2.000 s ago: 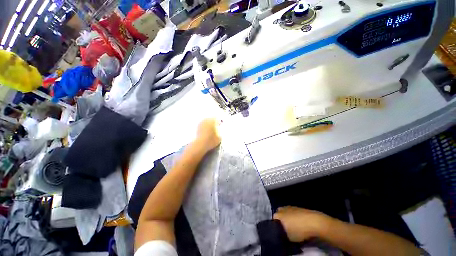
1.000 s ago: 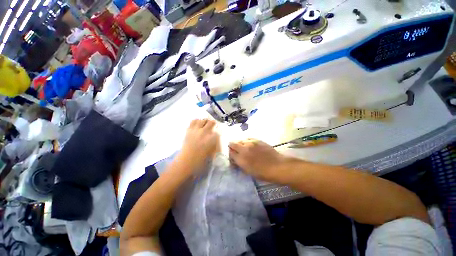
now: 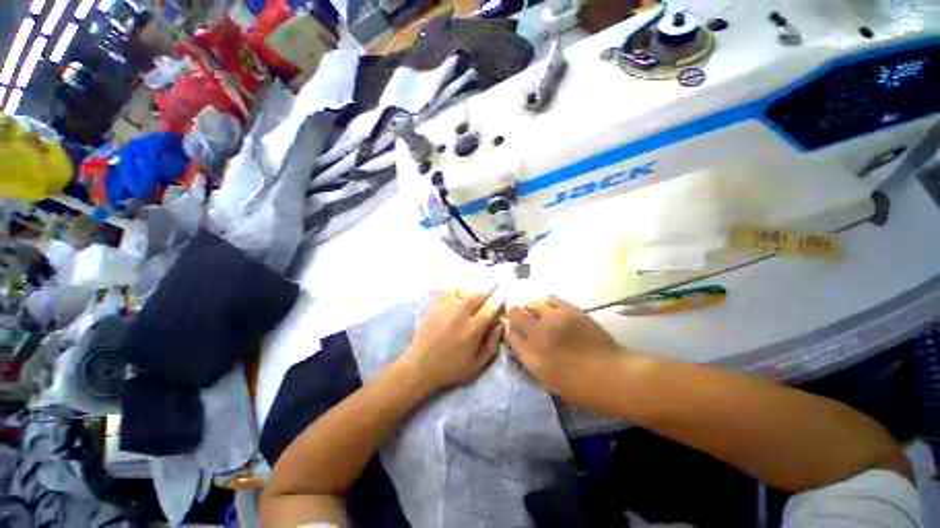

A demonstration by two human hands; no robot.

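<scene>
A garment panel (image 3: pixel 479 443), pale mottled grey with black parts, runs from near the needle over the table's front edge. My left hand (image 3: pixel 456 335) and my right hand (image 3: pixel 557 340) are side by side just in front of the presser foot (image 3: pixel 510 253). Their fingertips nearly meet and pinch the panel's edge; glare washes out the detail there. The white sewing machine (image 3: pixel 660 155), marked JACK, stands behind my hands.
Green and orange snips (image 3: pixel 675 300) and a printed cream label strip (image 3: pixel 785 243) lie right of the needle. Grey and black cut pieces (image 3: pixel 278 155) are heaped left of the machine. A black folded piece (image 3: pixel 206 307) hangs at the left.
My right hand has come up from the lap to the panel near the needle. Over the last second my left hand has moved right and slightly down, closing in on my right hand.
</scene>
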